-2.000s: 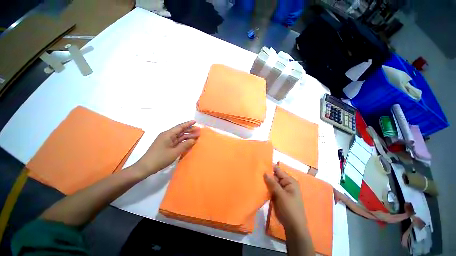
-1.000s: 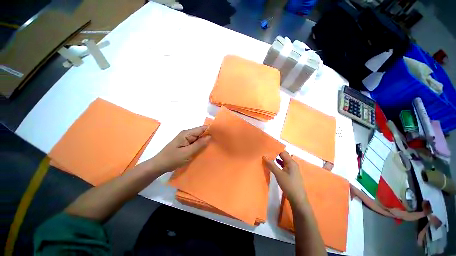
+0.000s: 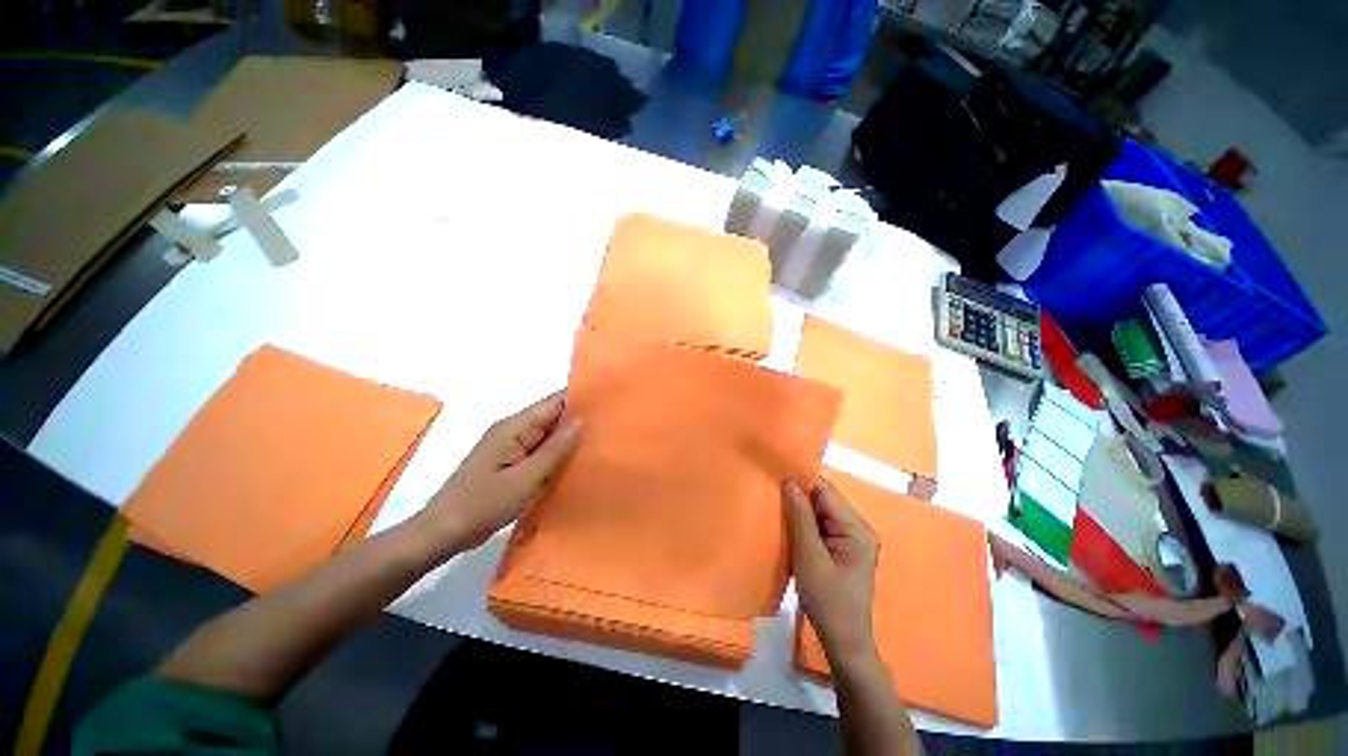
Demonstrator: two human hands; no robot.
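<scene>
An orange cut panel (image 3: 673, 473) is held by its two side edges, a little above the main orange stack (image 3: 621, 626) in front of me. My left hand (image 3: 521, 461) pinches its left edge between thumb and fingers. My right hand (image 3: 828, 554) pinches its right edge. The panel hides most of the main stack and overlaps the near edge of the far stack (image 3: 683, 281). The right-hand stack (image 3: 924, 606) lies beside my right hand. The left-hand pile (image 3: 281, 465) lies apart at the left.
A smaller orange piece (image 3: 869, 396) lies right of the far stack. Banded pale bundles (image 3: 798, 229) stand behind. A calculator (image 3: 988, 322), a swatch card (image 3: 1053, 465), a curling strap (image 3: 1101, 603) and a blue crate (image 3: 1183, 288) are at right. Cardboard sheets (image 3: 111, 214) lie far left.
The panel in my hands was tilted with a corner pointing away; now it is squarer to the stack and reaches over the far stack's near edge. The camera view has shifted slightly.
</scene>
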